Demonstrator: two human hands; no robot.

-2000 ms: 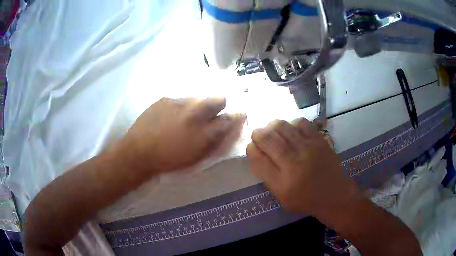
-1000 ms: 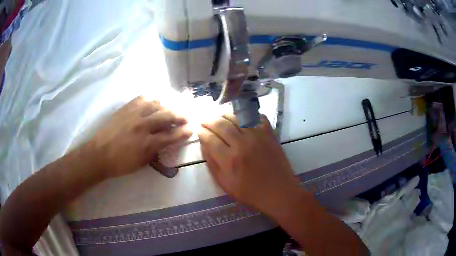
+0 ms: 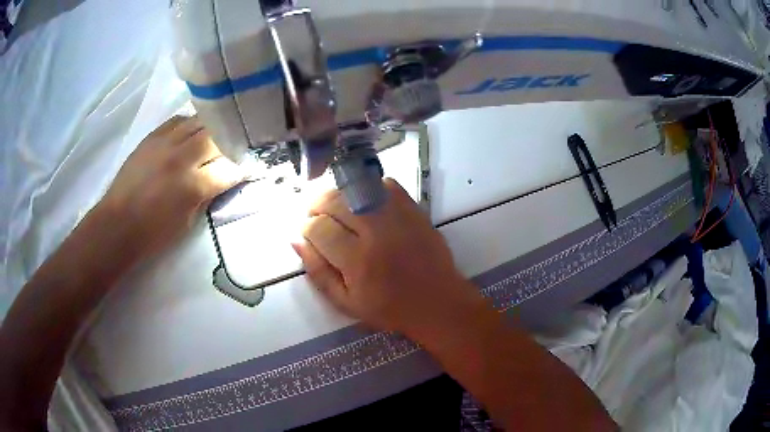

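The white fabric piece (image 3: 76,110) spreads over the table at the left and runs behind my left hand towards the needle area. My left hand (image 3: 173,173) lies on its edge just left of the presser foot (image 3: 283,154), fingertips in bright lamp glare. My right hand (image 3: 371,249) is in front of the needle area, below the grey tension knob, with fingers curled and fingertips close together on the bed cover (image 3: 253,245). I cannot tell if either hand grips fabric. The white sewing machine (image 3: 523,63) with a blue stripe stands over the work.
Black thread snips (image 3: 591,181) lie on the table at the right. A ruler strip (image 3: 279,384) runs along the front edge. A hinged metal guide (image 3: 238,288) sits beside the bed cover. White cloth (image 3: 675,337) is heaped below the edge at the right, near orange threads.
The view has shifted right, so the machine appears further left. The fabric and my left hand have moved left and back, uncovering the bed cover. My right hand remains in front of the needle.
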